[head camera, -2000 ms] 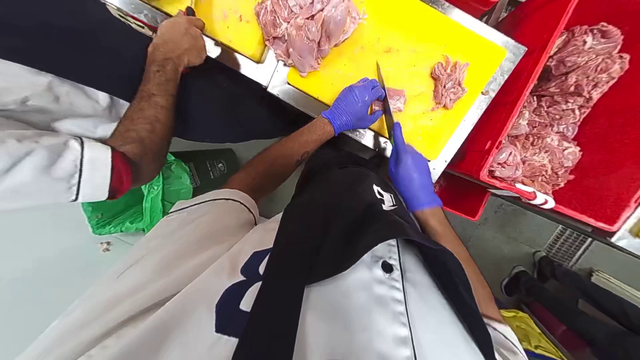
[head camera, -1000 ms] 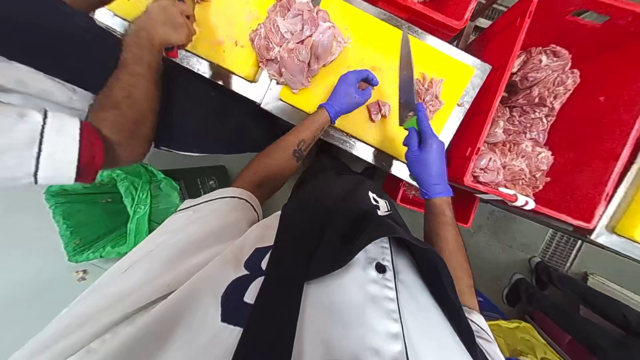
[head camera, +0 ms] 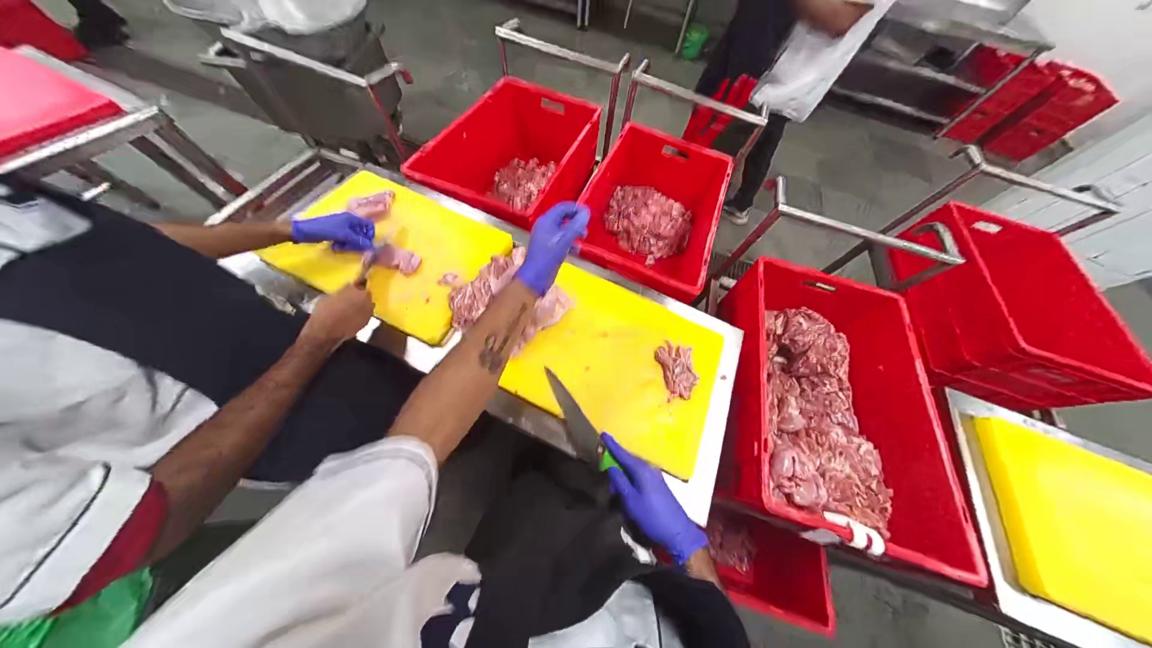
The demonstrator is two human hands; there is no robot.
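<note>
My left hand (head camera: 551, 245) in a purple glove is stretched out over the near rims of two red crates, above a pile of raw meat (head camera: 486, 290); no held piece shows, and its fingers are too blurred to read. In my right hand (head camera: 650, 504), also gloved, is a green-handled kitchen knife (head camera: 576, 416), its blade pointing up and left over the near edge of the yellow cutting board (head camera: 612, 351). A small heap of cut meat (head camera: 677, 370) lies near the board's right end.
A co-worker's gloved hand (head camera: 337, 230) and bare hand with a knife work on the left yellow board (head camera: 423, 261). Red crates (head camera: 589, 112) (head camera: 677, 151) holding meat stand beyond the boards. Another red crate (head camera: 909, 405) with meat stands at right. A person stands beyond the crates.
My left hand has moved from the board out toward the far crates. The small meat pieces beside it are no longer on that spot. The knife stays in my right hand. The view has shifted widely.
</note>
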